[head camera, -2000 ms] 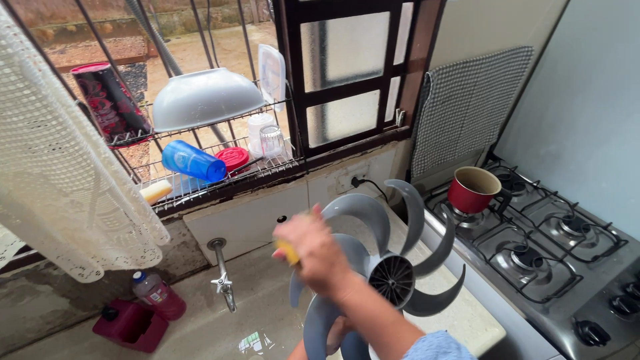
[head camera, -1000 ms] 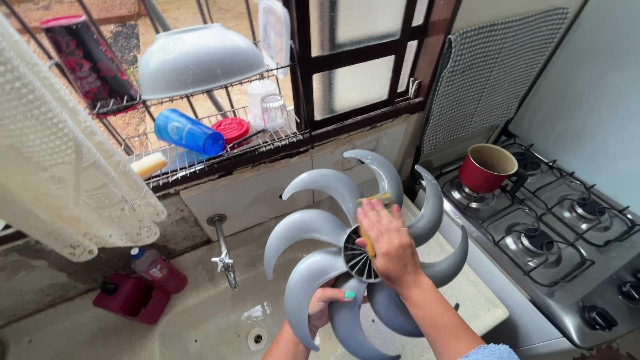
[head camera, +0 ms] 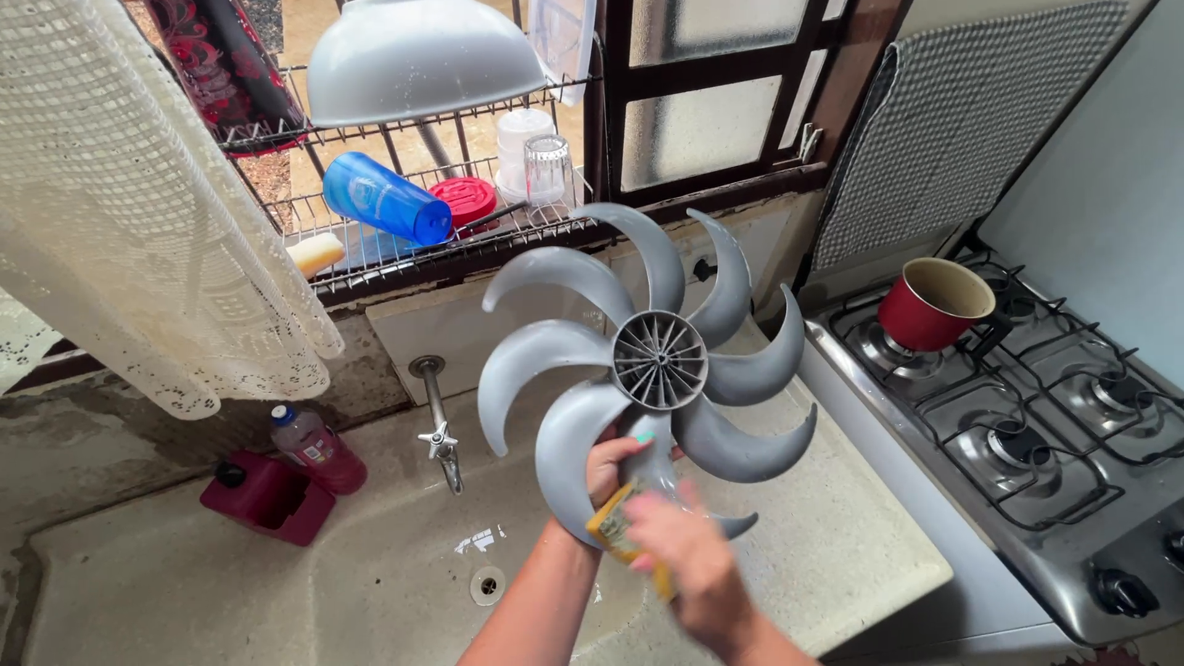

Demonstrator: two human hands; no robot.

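A grey plastic fan blade wheel (head camera: 578, 347) with several curved blades is held up over the sink (head camera: 398, 555), its ribbed hub facing me. My left hand (head camera: 610, 467) grips a lower blade near the hub, with the fingers partly hidden behind it. In my right hand (head camera: 689, 555), blurred by motion, is a yellow sponge (head camera: 615, 523) with a worn greenish side, against the lower blades. The metal tap (head camera: 439, 435) is on the wall left of the wheel, and the drain (head camera: 487, 585) lies below it.
A wire dish rack (head camera: 370, 268) at the window holds a grey bowl (head camera: 425, 65), a blue cup (head camera: 384, 199) and a red lid (head camera: 464, 199). A maroon dispenser (head camera: 268, 499) and a bottle (head camera: 319, 449) stand left. The gas stove (head camera: 1027, 462) at right bears a red pot (head camera: 930, 305).
My right hand and the sponge have moved from an upper blade, where they were one second ago, down to the lower blades. My left hand still holds the fan wheel.
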